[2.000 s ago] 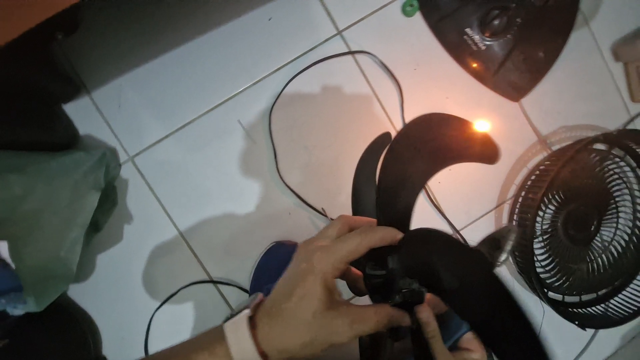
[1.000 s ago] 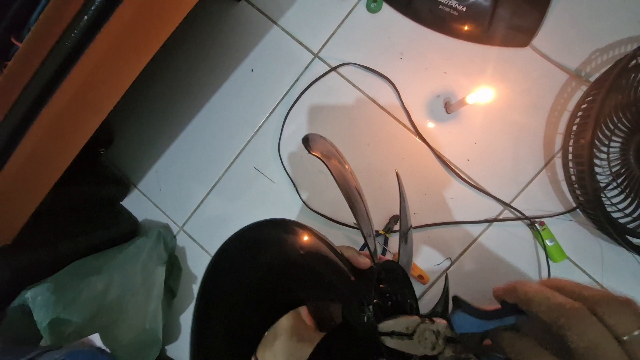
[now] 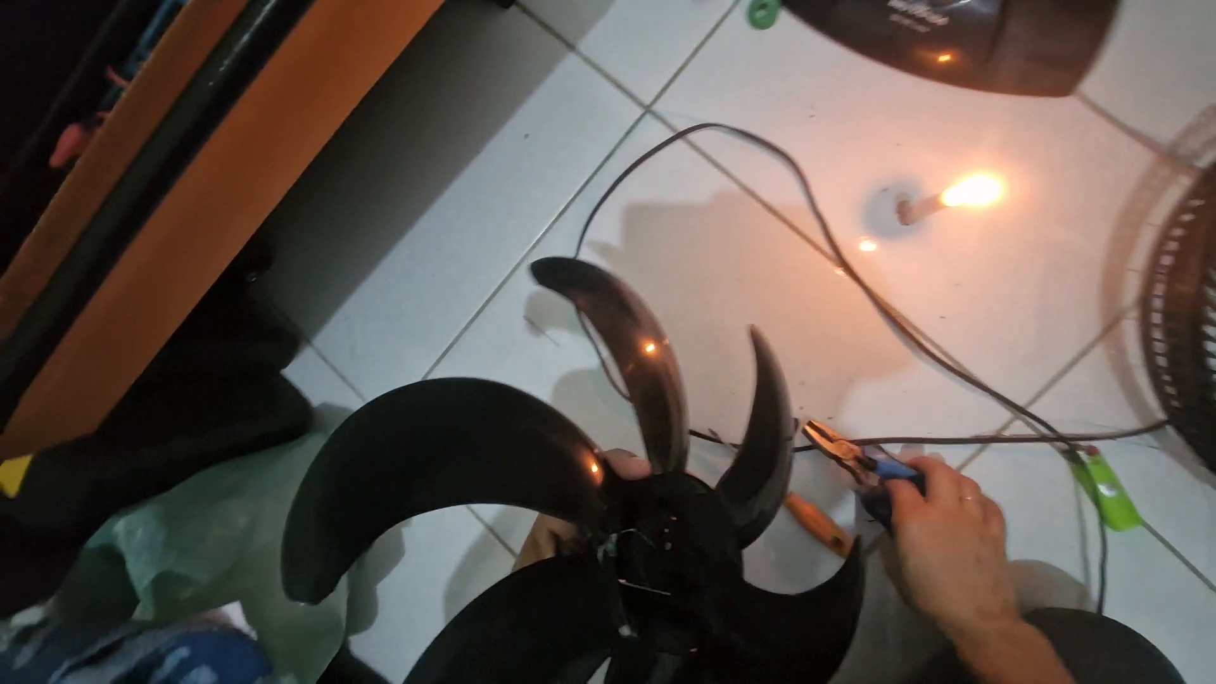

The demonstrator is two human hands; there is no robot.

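A black plastic fan blade wheel [image 3: 446, 437] with several curved blades is held up at the lower middle. My left hand [image 3: 556, 532] grips it near the hub, mostly hidden behind the blades; a fingertip shows beside the hub. At the right, my right hand [image 3: 950, 551] is closed on the blue handles of a pair of pliers [image 3: 841, 448], whose metal jaws point up and left, clear of the blades. An orange handle [image 3: 819, 524] lies between the wheel and my right hand.
A lit candle [image 3: 917, 207] stands on the tiled floor. A black cord [image 3: 807, 190] loops around. There are a bright green object [image 3: 1107, 489], a black fan grille [image 3: 1183, 332], a dark fan base [image 3: 1026, 47], a green ring [image 3: 763, 11], a greenish plastic bag [image 3: 218, 532] and orange-edged furniture [image 3: 313, 123].
My right hand and the pliers have moved away from the hub since one second ago. The blade wheel has turned and shows more of its blades. The view has shifted since the first frame.
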